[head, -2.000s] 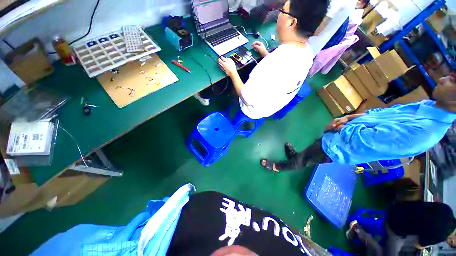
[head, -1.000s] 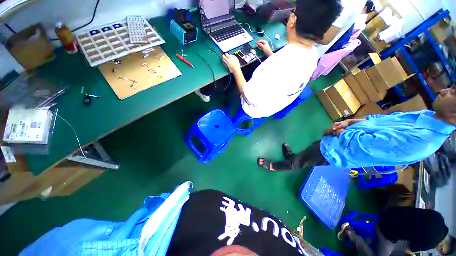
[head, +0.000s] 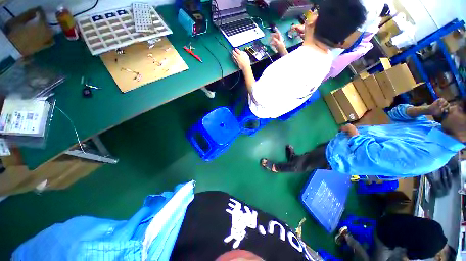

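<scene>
Neither of my hands is in view; only my black shirt and blue jacket show at the bottom. On the green bench, a tan board (head: 145, 63) bears scattered tiny parts. A white gridded tray (head: 115, 38) lies behind it, with a white gridded panel (head: 142, 18) on top. A red-handled tool (head: 192, 54) lies right of the board. An open laptop (head: 237, 31) stands further right. In front of it, a seated person in a white T-shirt has one hand at a small dark device (head: 257, 50) and the other raised.
A blue stool (head: 219, 124) stands below the bench. A person in a blue shirt (head: 383, 148) stands at right beside a blue crate (head: 325, 199) and brown boxes (head: 347, 102). Another person's dark head (head: 411, 235) is at lower right. A labelled white box (head: 24, 116) lies at the bench's left end.
The view has shifted slightly. The seated person's right-side hand has risen off the device, and the head has moved right. The person in blue has raised a hand towards the face.
</scene>
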